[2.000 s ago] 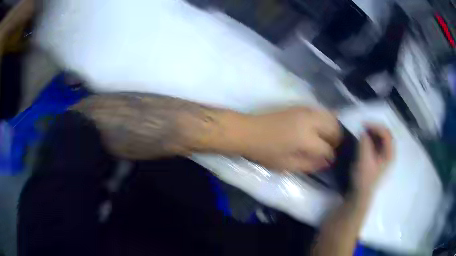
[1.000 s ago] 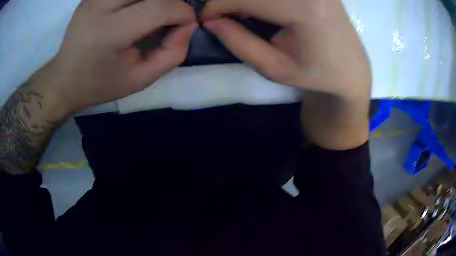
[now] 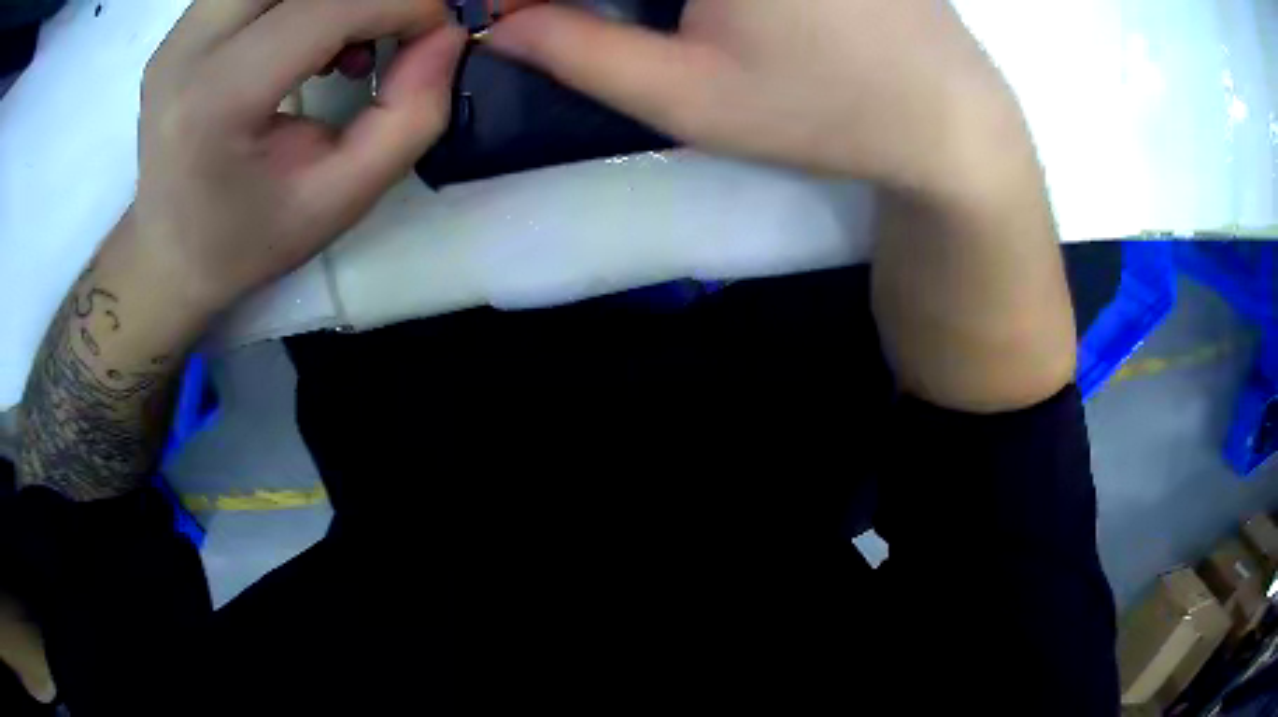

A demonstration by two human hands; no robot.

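A black housing shell lies on the white-covered bench at the top of the view. A tiny dark and metallic part is at its left end, cut by the top edge. My left hand pinches at this part from the left, thumb and finger together. My right hand pinches at it from the right, its palm and wrist over the shell's right side. The fingertips hide most of the part, and the shell's upper side is out of view.
The bench's near edge runs close to my dark clothing. Blue frames stand below the bench at the right, with more blue at the left. Cardboard boxes are on the floor at lower right. A patch of skin shows at the lower left edge.
Since one second ago, both hands and the shell have shifted up and left in the view. More of the shell's lower left corner and the small part show. The picture is sharper.
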